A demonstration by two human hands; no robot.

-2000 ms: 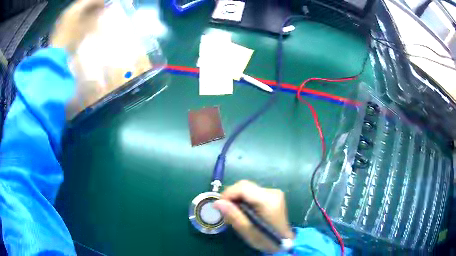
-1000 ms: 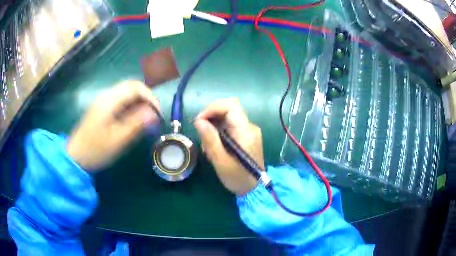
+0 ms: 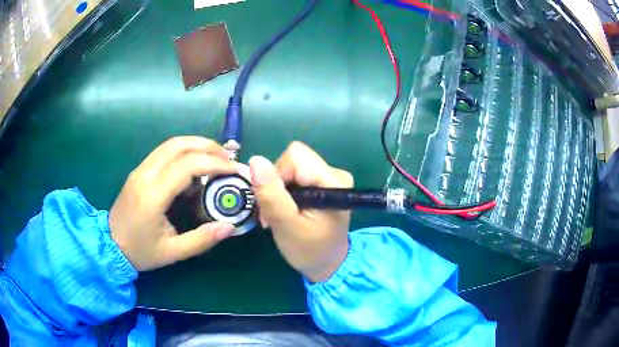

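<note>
A round component (image 3: 229,199) with a green-yellow centre sits on the silver test head (image 3: 243,229) near the front edge of the mat. My left hand (image 3: 170,203) curves around the left side of the head, with thumb and fingers at its rim. My right hand (image 3: 305,210) holds the black test probe (image 3: 339,198), which lies nearly level. Its tip is hidden by my fingers at the component's right side. A dark blue cable (image 3: 233,118) plugs into the top of the head.
A brown-red square pad (image 3: 206,56) lies above the head. Red and black leads (image 3: 396,74) run from the probe. A clear blister tray (image 3: 519,149) at right holds several round parts in its left row. Another tray's edge (image 3: 41,54) shows at upper left.
My left hand has come from the left tray to the head. A component now sits on the head, which was bare. My right hand has turned the probe level. The view has shifted.
</note>
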